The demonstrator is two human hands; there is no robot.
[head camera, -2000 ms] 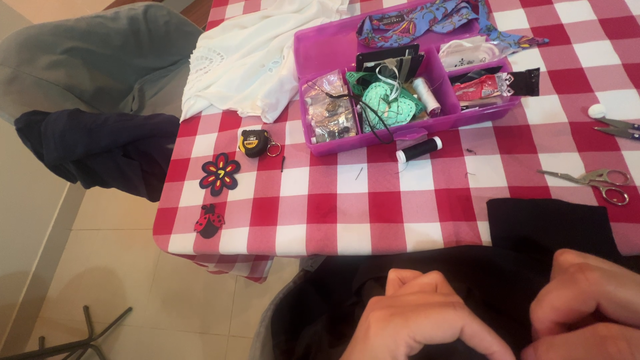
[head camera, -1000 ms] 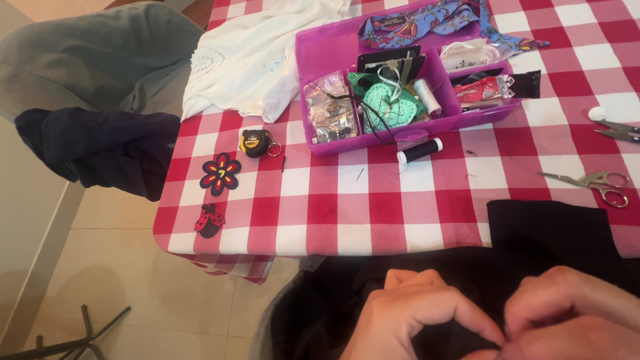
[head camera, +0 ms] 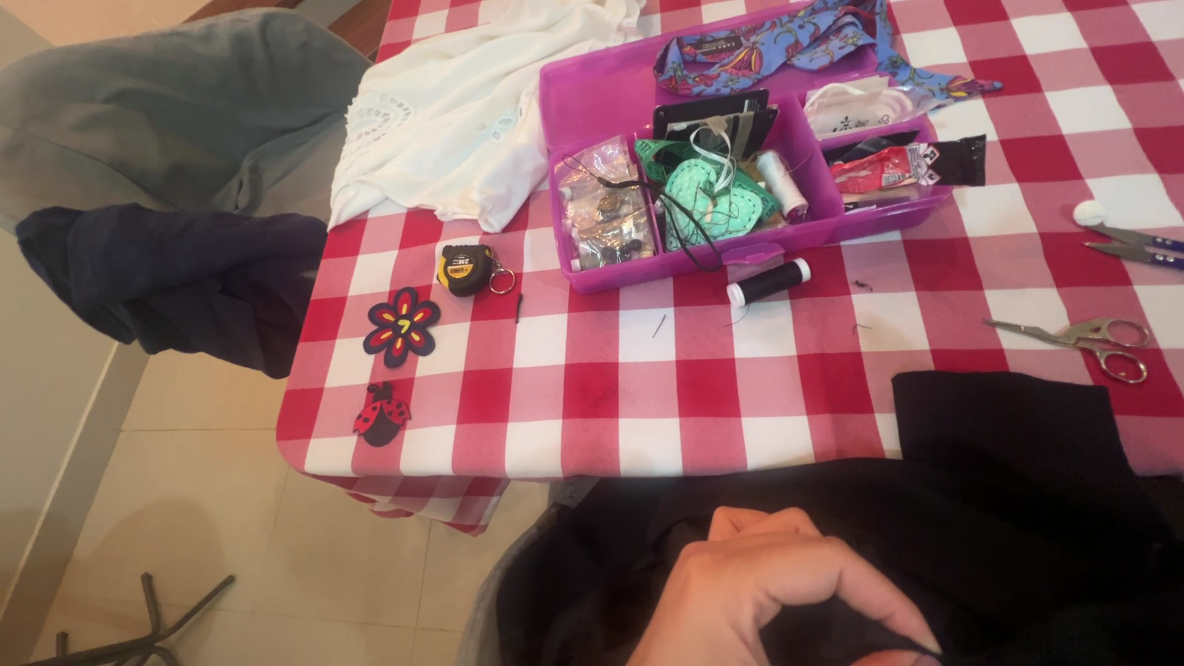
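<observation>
Black fabric lies across the lap and up onto the table edge at the lower right. My left hand is at the bottom centre, thumb and index finger pinched on this fabric; whether a needle is between them cannot be seen. My right hand is outside the frame. Beyond the fabric, on the checked tablecloth, are a spool of black thread, a needle and small embroidery scissors with metal handles.
A purple sewing box holds a green felt heart, white thread and small bags. Left of it are a tape measure, a flower patch, a ladybird patch and white cloth. Thread snips lie at right.
My right hand, beside my left hand over the black fabric in both earlier frames, has left the view. My left hand remains at the fabric in a pinch.
</observation>
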